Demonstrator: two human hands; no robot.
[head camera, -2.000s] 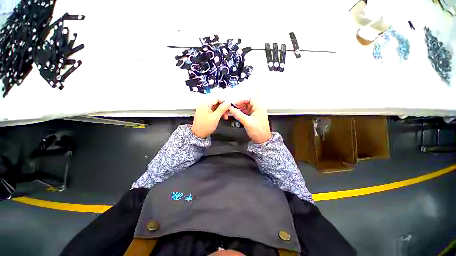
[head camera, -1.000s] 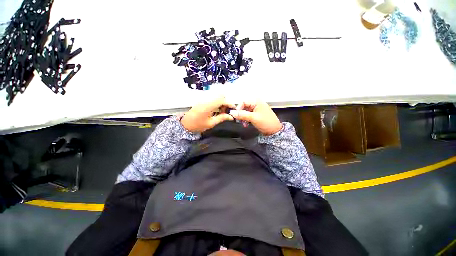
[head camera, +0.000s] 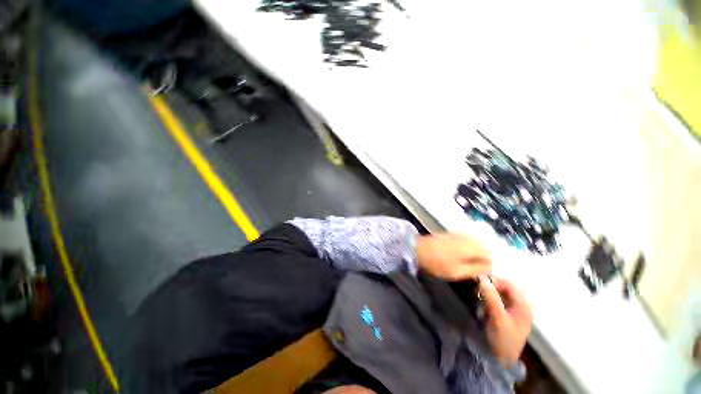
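The view is tilted and blurred. My left hand (head camera: 453, 256) and my right hand (head camera: 510, 317) meet at the fingertips by the table's near edge. A small dark and silvery piece (head camera: 482, 291) is pinched between them, mostly hidden by the fingers. A tangled heap of black fobs with blue glints (head camera: 513, 198) lies on the white table (head camera: 430, 131) just beyond my hands. Right of the heap lie a short row of black straps (head camera: 602, 264) and a single strap (head camera: 635, 275).
Loose black straps (head camera: 352, 32) lie at the table's top left part. A pale board (head camera: 661, 192) is beyond the heap, with a yellow sheet (head camera: 680, 69) at the far right. Grey floor with yellow lines (head camera: 201, 163) and dark stool-like shapes are at the left.
The view has swung left and tilted, so the table now runs diagonally and the floor fills the left. My hands stay together at the table edge. The bagged fittings and cardboard boxes have left the view.
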